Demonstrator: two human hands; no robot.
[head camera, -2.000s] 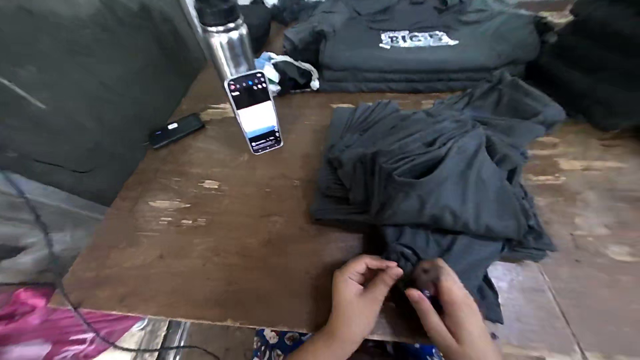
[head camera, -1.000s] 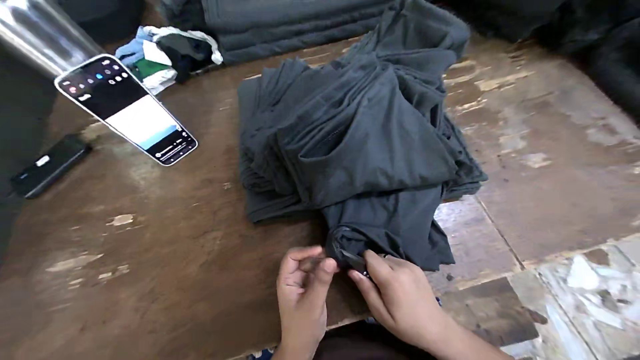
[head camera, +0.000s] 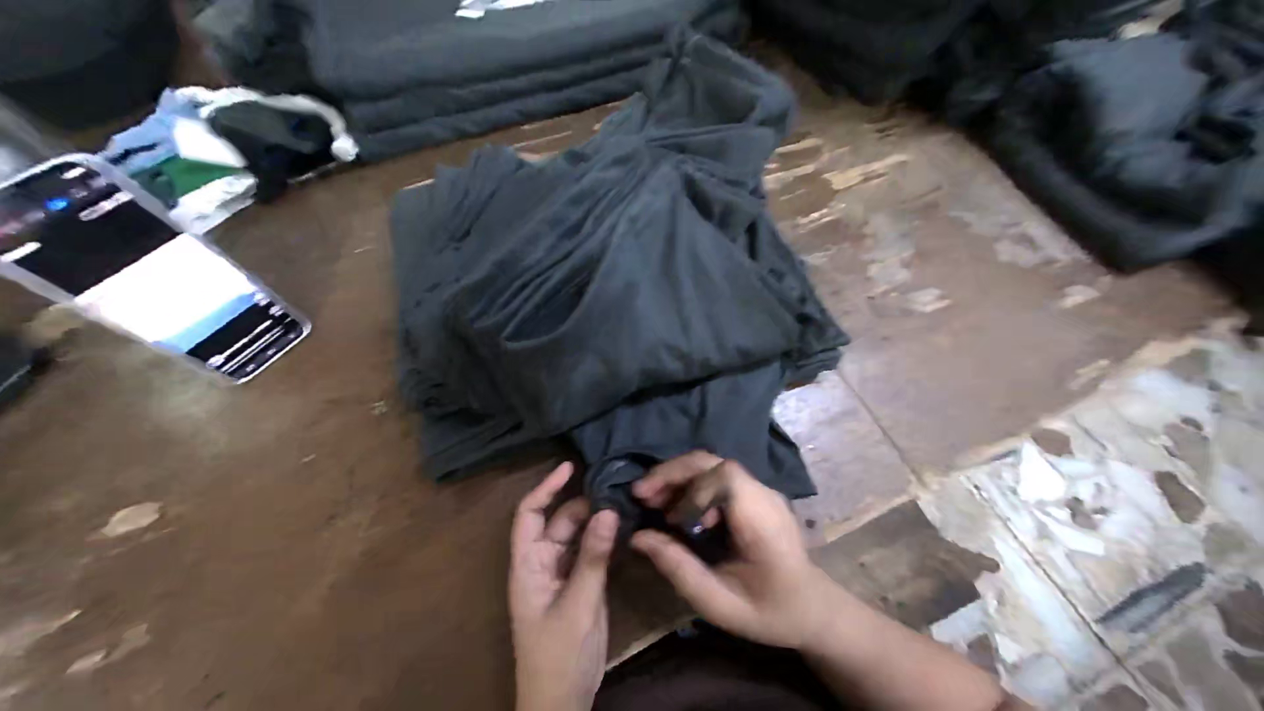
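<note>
Dark grey fabric garments lie in a loose, rumpled pile at the centre of the wooden table. From the pile's near side a piece of the fabric hangs toward me, with a small ring-shaped edge between my hands. My left hand is at the left of this edge, its thumb against it and its fingers curled up. My right hand pinches the cloth from the right, and a small dark object shows blurred at its fingers. What exactly is under the right fingers is hidden.
A lit phone stands tilted at the left, near small blue, white and green cloth pieces. Folded dark garments are stacked behind. More dark cloth lies at the back right. The worn table edge runs along the right.
The view has shifted and come closer to the pile. Both hands stay at the near edge of the cloth; the left fingers have spread a little from the fabric's edge.
</note>
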